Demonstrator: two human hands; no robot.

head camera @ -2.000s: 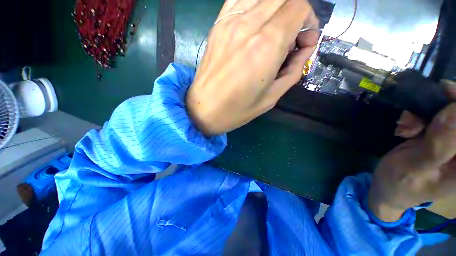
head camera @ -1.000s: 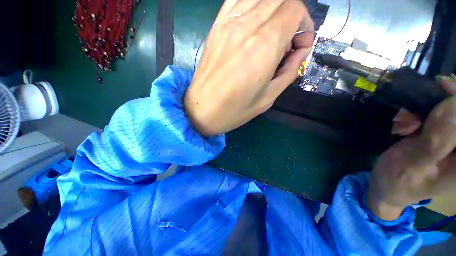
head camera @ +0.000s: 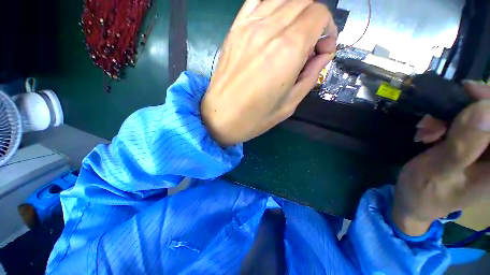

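My left hand [head camera: 268, 72] is over the left end of the circuit board [head camera: 344, 88], thumb and forefinger pinched on a thin solder wire [head camera: 324, 37]; the wire's tip is hard to see. My right hand [head camera: 451, 166], partly cut off by the right edge, holds the soldering iron [head camera: 438, 94] by its black handle. The iron's blurred metal tip points left over the board, close to my left fingertips. The board has a yellow label and lies along the near edge of the silver tablet unit [head camera: 403, 27]. A thin reddish wire [head camera: 369, 21] curves over the unit.
A pile of red wired components [head camera: 115, 35] lies on the green mat [head camera: 306, 161] at the upper left. A black frame [head camera: 344, 121] borders the unit. A white fan [head camera: 8, 126] and a blue object [head camera: 51, 196] are at the left. A brown board [head camera: 475, 215] shows at the right edge.
The tablet unit and board have shifted slightly left. The iron and my right fingers have also moved a little left. My left hand has stayed nearly in place.
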